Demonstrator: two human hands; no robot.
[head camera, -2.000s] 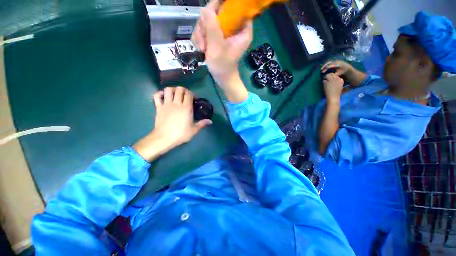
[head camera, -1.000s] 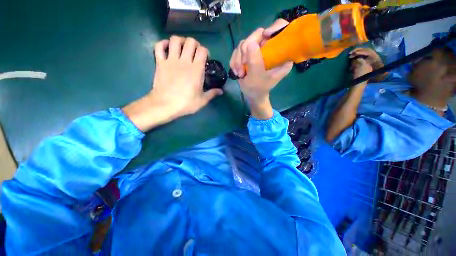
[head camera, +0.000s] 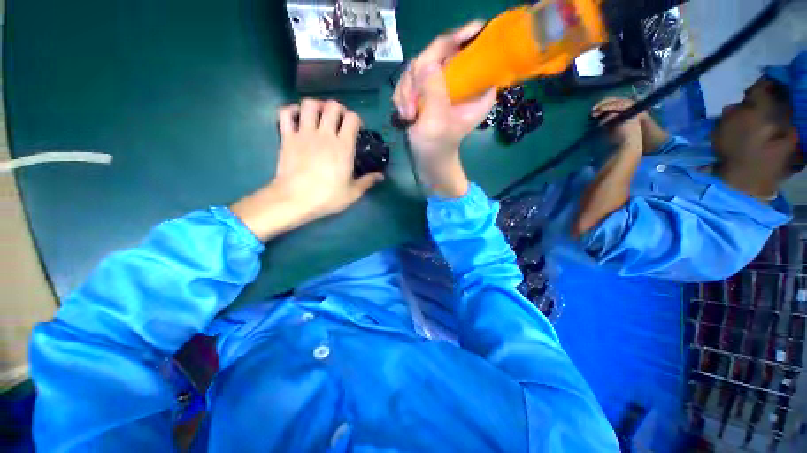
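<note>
My left hand (head camera: 317, 157) lies over a round black part (head camera: 371, 152) on the green bench (head camera: 159, 115); part of it shows between fingers and thumb. My right hand (head camera: 440, 106) grips the orange electric screwdriver (head camera: 518, 55) just to the right of the part. The screwdriver is tilted, its dark nose by my fingers and its body towards the upper right. The nose does not touch the visible side of the part. The silver screw feeder (head camera: 347, 44) stands beyond my hands.
Several round black parts (head camera: 518, 117) lie right of the screwdriver. A black bin with white contents (head camera: 589, 64) is behind it. A black cable (head camera: 681, 81) crosses the right side. A coworker (head camera: 681, 190) in blue works at right. A pale strip (head camera: 66, 158) lies at left.
The screwdriver has come down from the feeder to beside the black part, then moved slightly away from it since one second ago. My left hand stays on the part. The view has shifted.
</note>
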